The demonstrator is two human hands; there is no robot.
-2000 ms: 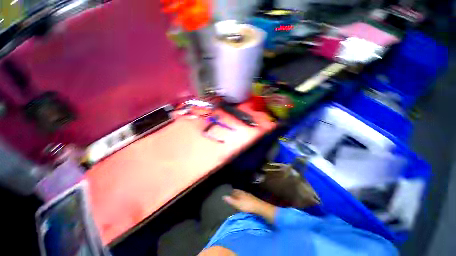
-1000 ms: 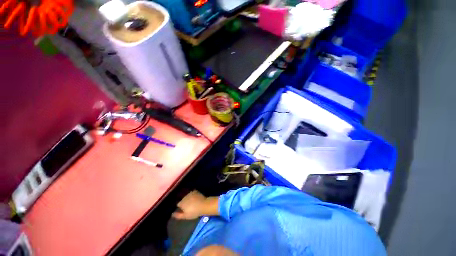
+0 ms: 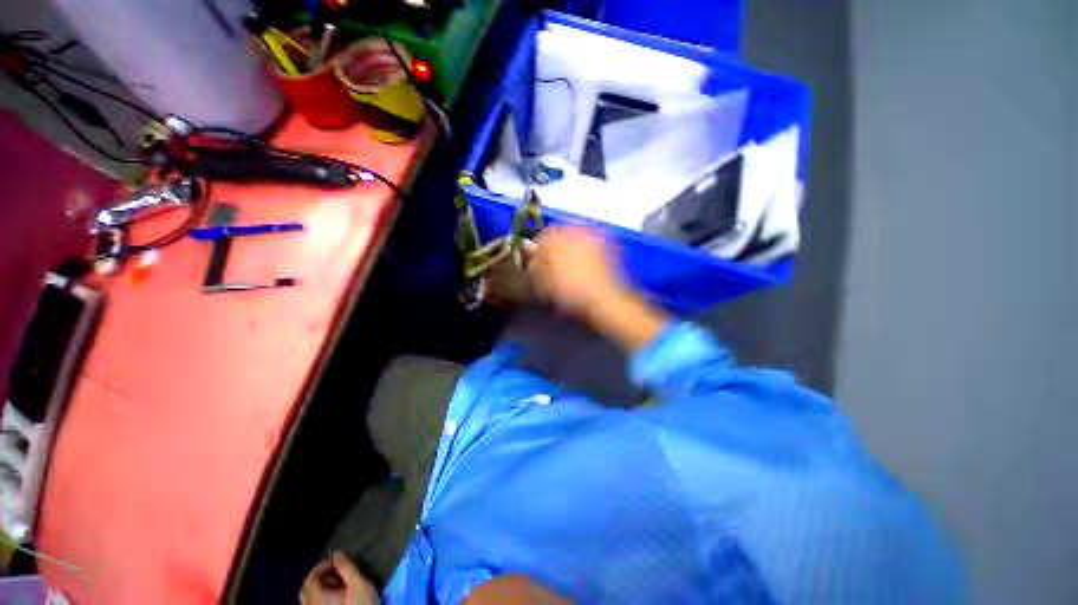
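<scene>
My right hand (image 3: 573,272) is blurred, at the near wall of a blue tote (image 3: 692,260), beside a yellow-green strap or clip-like thing (image 3: 479,248); whether it holds anything cannot be told. The tote holds white sheets (image 3: 674,154), a dark flat tablet-like slab (image 3: 703,203) leaning at its right end and a thin dark angled piece (image 3: 597,136). My left hand (image 3: 337,581) is low at the bottom edge, partly cut off, fingers curled; its grip is unclear.
The pink-red bench mat (image 3: 177,402) bears a blue pen (image 3: 254,231), a black strip, a thin white-and-dark stick (image 3: 251,285) and a black electric screwdriver (image 3: 266,167). Cups stand at the bench corner. Another blue tote (image 3: 680,18) is behind. Grey floor (image 3: 958,260) is at the right.
The view has swung right and down towards the tote. My right hand has moved from beside the bench edge to the tote's near wall. My left hand has come into view.
</scene>
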